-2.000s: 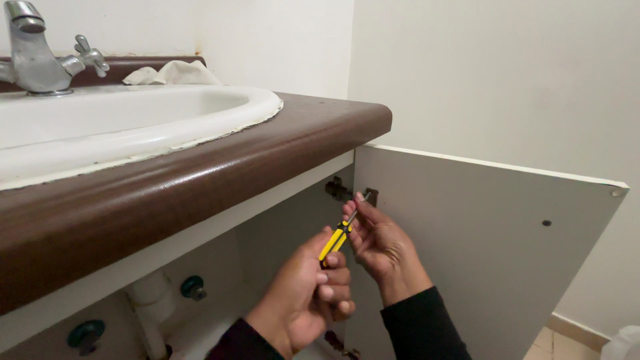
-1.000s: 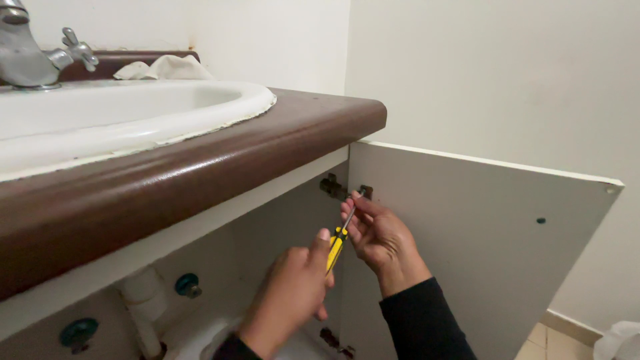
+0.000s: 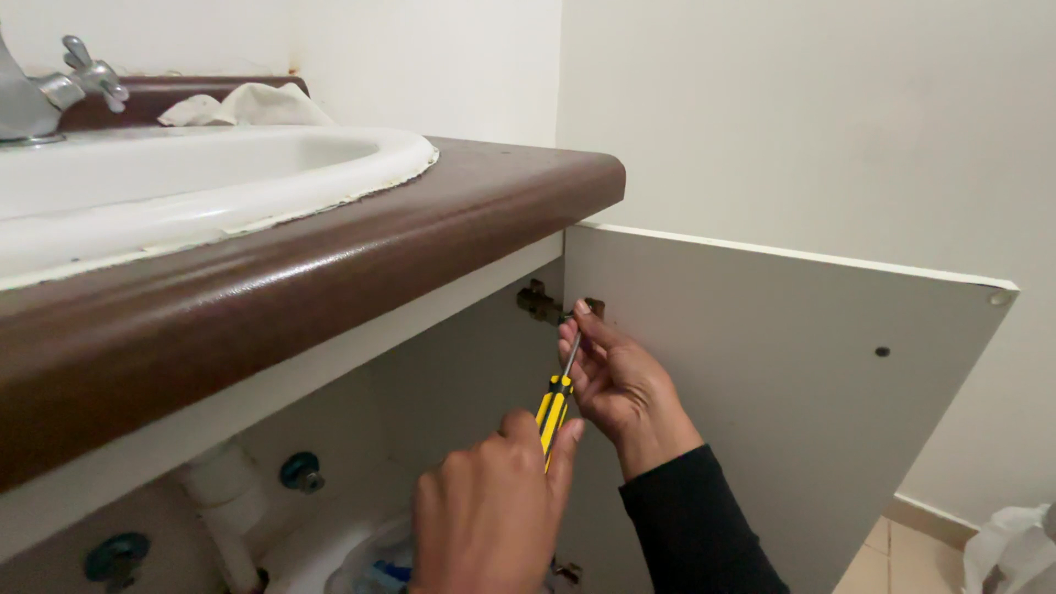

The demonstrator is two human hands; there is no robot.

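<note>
My left hand (image 3: 495, 503), its back toward me, grips the yellow and black handle of a screwdriver (image 3: 554, 408). The metal shaft points up to the upper cabinet hinge (image 3: 540, 304). My right hand (image 3: 631, 384), palm toward me, pinches the upper shaft with thumb and fingertips, right beside the hinge part on the cabinet door (image 3: 784, 371). The fingers hide the screwdriver's tip and whatever it touches. The door stands open. Partly hidden behind my left hand is a lower hinge (image 3: 568, 571).
Above is a brown countertop (image 3: 330, 239) with a white sink (image 3: 363, 169), a faucet (image 3: 82, 78) and a cloth (image 3: 256, 106). Inside the cabinet are a white drainpipe (image 3: 227, 511) and two valves (image 3: 301, 472). A plastic bag (image 3: 1011, 549) lies at the lower right.
My left hand has turned around the screwdriver handle, so its back now faces me; two seconds ago its curled fingers showed. My right hand stays by the upper hinge.
</note>
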